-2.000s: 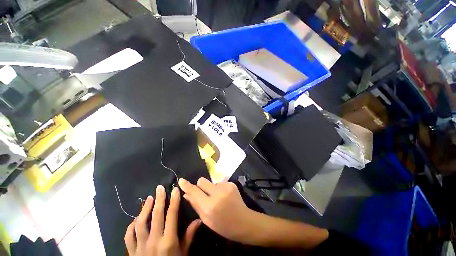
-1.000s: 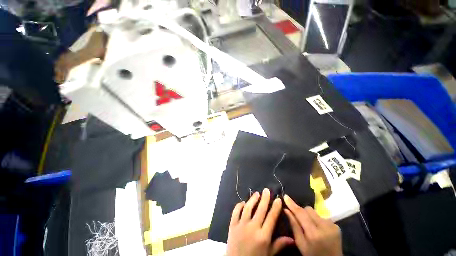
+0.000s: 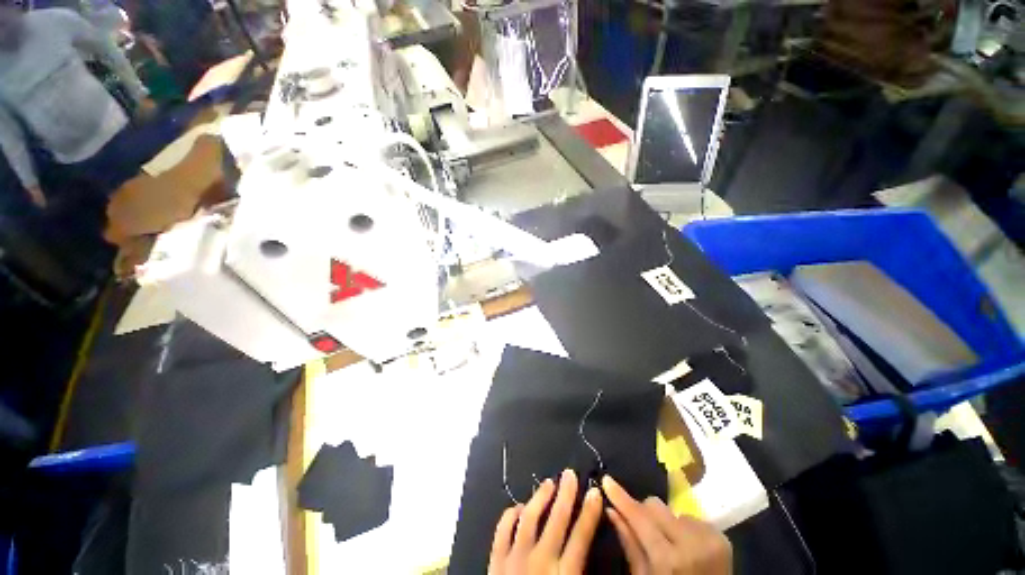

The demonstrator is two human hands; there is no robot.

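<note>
A black fabric panel (image 3: pixel 528 427) lies over the white board, with two pale thread tails on it. My left hand (image 3: pixel 547 530) rests on its lower part, fingers slightly spread and pressing down. My right hand (image 3: pixel 665 537) is beside it, fingertips at a small dark spot by the longer thread's lower end; whether it pinches anything is hidden. The lower parts of both hands are cut off by the bottom edge. White labels with black lettering (image 3: pixel 708 409) lie right of the panel.
A white sewing machine head (image 3: pixel 337 247) stands behind left. Small black pieces (image 3: pixel 346 490) lie on the white board (image 3: pixel 382 418). Black panels (image 3: pixel 618 247) bear another label (image 3: pixel 667 284). A blue bin (image 3: pixel 809 230) is at right, a white-framed screen (image 3: pixel 679 135) behind. A person (image 3: pixel 62 84) is at far left.
The view has swung left, then tilted up, bringing in the machine head, the screen and the person. Both hands stay at about the same place on the black panel.
</note>
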